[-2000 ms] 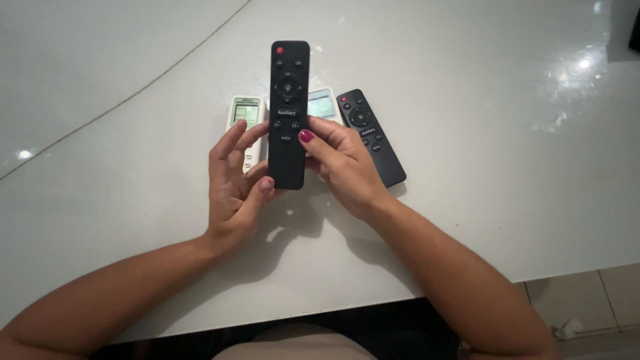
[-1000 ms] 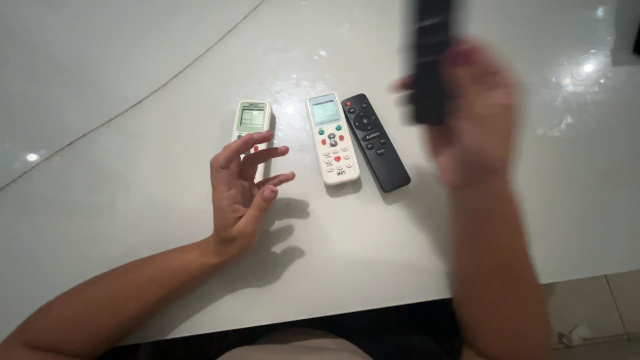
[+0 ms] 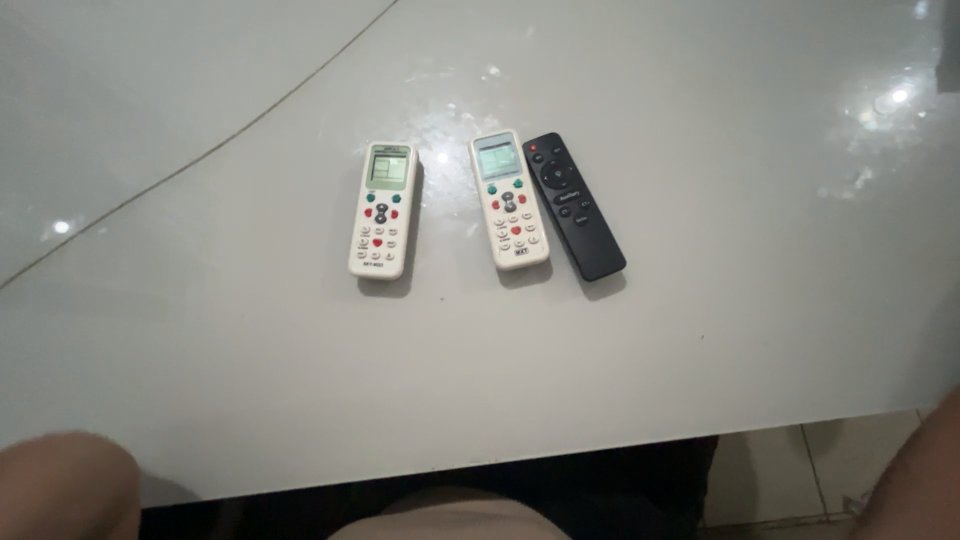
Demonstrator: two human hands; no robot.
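Note:
On the glossy white tabletop [image 3: 300, 360] lie three remote controls. A white remote with a greenish screen [image 3: 381, 211] lies at the left, by itself. Right of it is a second white remote with a screen [image 3: 511, 201], its upper end close beside a slim black remote [image 3: 574, 206] that slants down to the right. Neither hand shows; only part of my left arm at the lower left edge and part of my right arm at the lower right edge are in view. What the hands hold or touch is hidden.
A dark thin line [image 3: 225, 140] curves across the tabletop at the upper left. The front edge of the table runs along the bottom, with floor tiles [image 3: 765, 472] beyond it at the lower right. A dark object [image 3: 949, 49] is cut off at the upper right.
Both hands have left the view. The black remote that my right hand lifted away to the right is out of sight. The three remotes on the table appear to lie as before.

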